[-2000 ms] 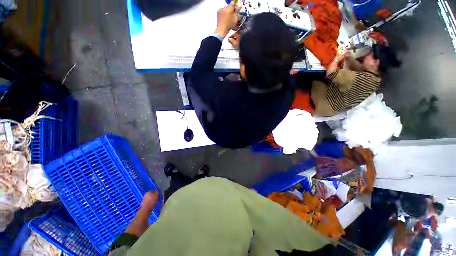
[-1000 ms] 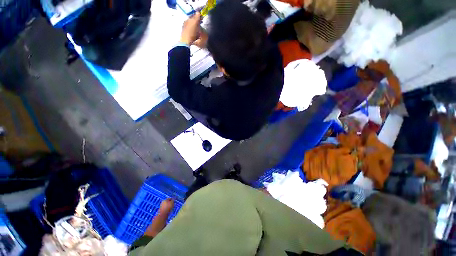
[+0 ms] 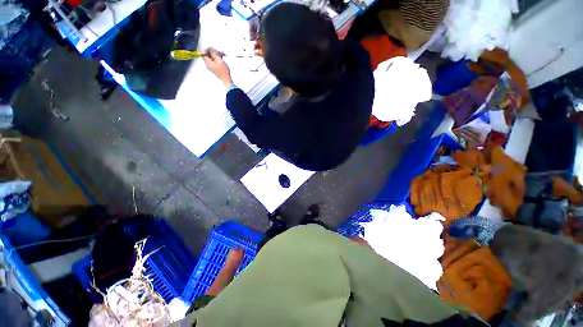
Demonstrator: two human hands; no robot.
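My left hand (image 3: 229,269) hangs low beside my green jacket, over a blue slatted crate (image 3: 211,258). It is small and blurred, and its grip is unclear. A small skin-toned patch at the jacket's right edge may be part of my right hand (image 3: 360,241); the rest is hidden. In front, a person in a dark jacket (image 3: 319,121) leans over a white, blue-edged table (image 3: 195,124). One of their hands holds a yellow-handled tool, probably a screwdriver (image 3: 185,55). Their other hand is mostly hidden by their head.
A black bag (image 3: 156,60) lies on the table. Pale stringy scraps (image 3: 131,303) and another blue crate are at lower left. Orange cloth (image 3: 447,191) and white cloth (image 3: 409,246) are heaped at right. A person in striped clothing (image 3: 415,22) is at upper right.
The view has turned and shifted, showing more cloth at right. The person in dark has moved the yellow-handled tool leftward, towards the black bag. My left hand still hangs by the crate.
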